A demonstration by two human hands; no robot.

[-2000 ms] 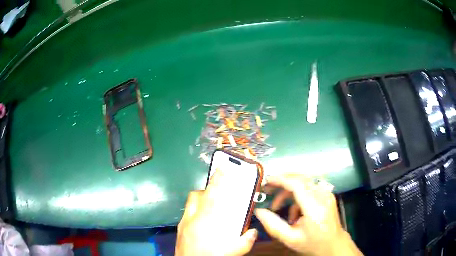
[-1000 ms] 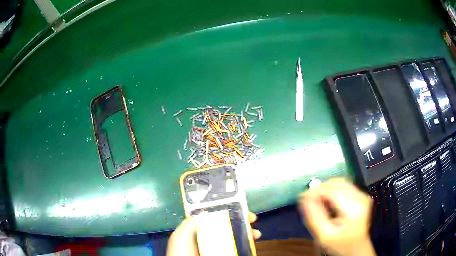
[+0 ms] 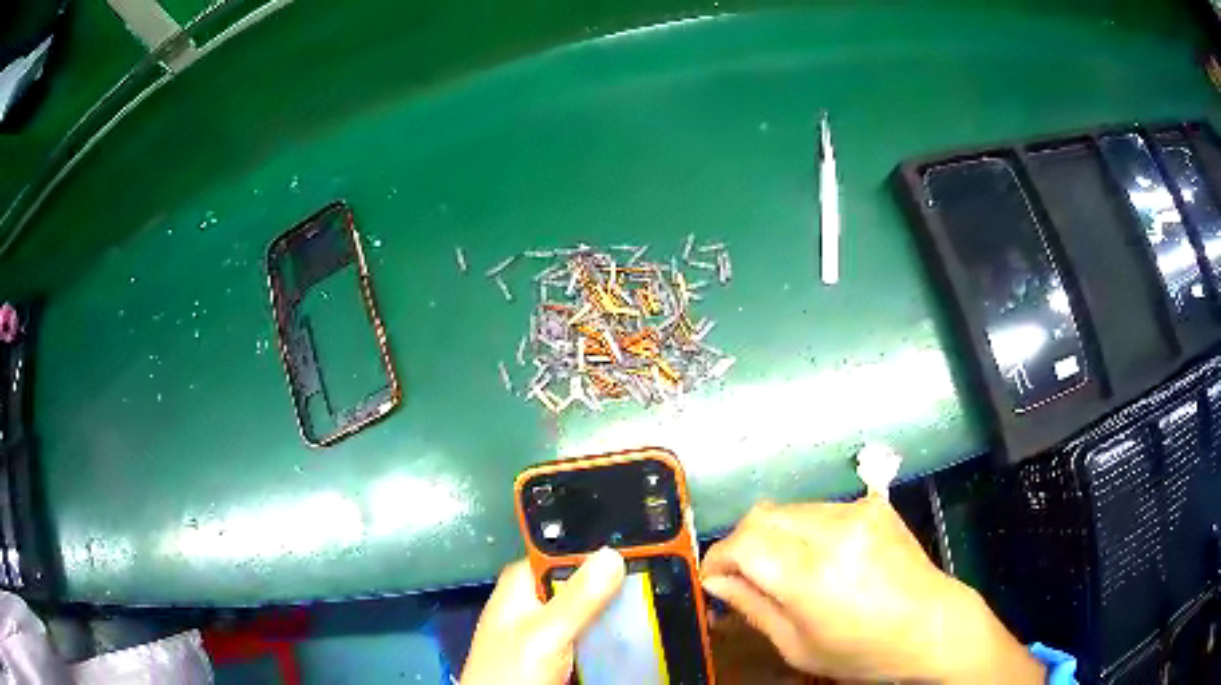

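The phone with an orange rim (image 3: 609, 506) is held back side up at the bottom centre, its dark camera end pointing away from me. Its lower end is cut off by the frame edge. My left hand (image 3: 542, 618) grips it from the left, the thumb lying across its back beside the pale battery (image 3: 619, 636). My right hand (image 3: 830, 582) is at the phone's right edge, fingertips bent against or just beside it; whether they hold a small part is hidden. A loose pile of tiny grey and orange sticks (image 3: 619, 328) lies beyond the phone.
An empty orange-rimmed mid-frame (image 3: 378, 321) lies at left on the green bench (image 3: 469, 161). White tweezers (image 3: 829, 214) lie right of the pile. A black tray (image 3: 1105, 295) with glossy screens is at right, above stacked black trays (image 3: 1165, 522). A white lump (image 3: 878, 468) sits at the bench edge.
The phone was screen side up two seconds ago and now shows its back. Since one second ago, my left thumb has come onto its back and my right hand has moved left to its edge.
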